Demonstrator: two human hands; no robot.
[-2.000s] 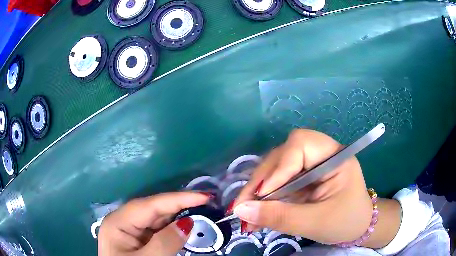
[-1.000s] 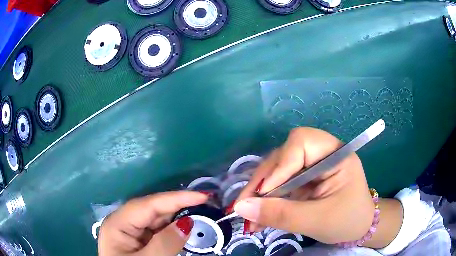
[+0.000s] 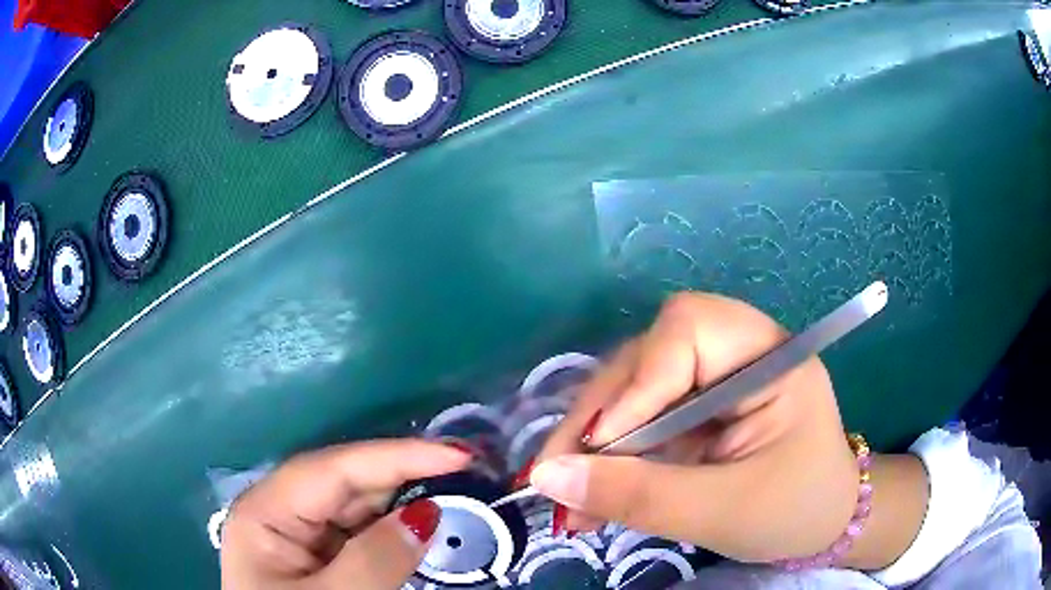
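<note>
My left hand (image 3: 329, 513) holds a round black part (image 3: 455, 542) with a pale centre face at the bottom of the view, between thumb and fingers. My right hand (image 3: 715, 438) grips silver tweezers (image 3: 749, 386) like a pen. The tweezers' tip touches or nearly touches the upper right rim of the pale face. A white arc lies along the edge of that face. Under and around the hands is a sticker sheet with rows of white arcs (image 3: 559, 371), partly hidden by the hands.
A used clear liner sheet (image 3: 795, 236) with faint arc outlines lies on the green mat (image 3: 461, 265) beyond my right hand. Beyond the mat's curved edge, a green conveyor belt (image 3: 219, 184) carries several black discs (image 3: 398, 90). Red and blue plastic shows at the top left.
The discs on the belt have shifted to the right and upward. Both hands hold nearly the same position, with only slight movement at the disc and tweezers.
</note>
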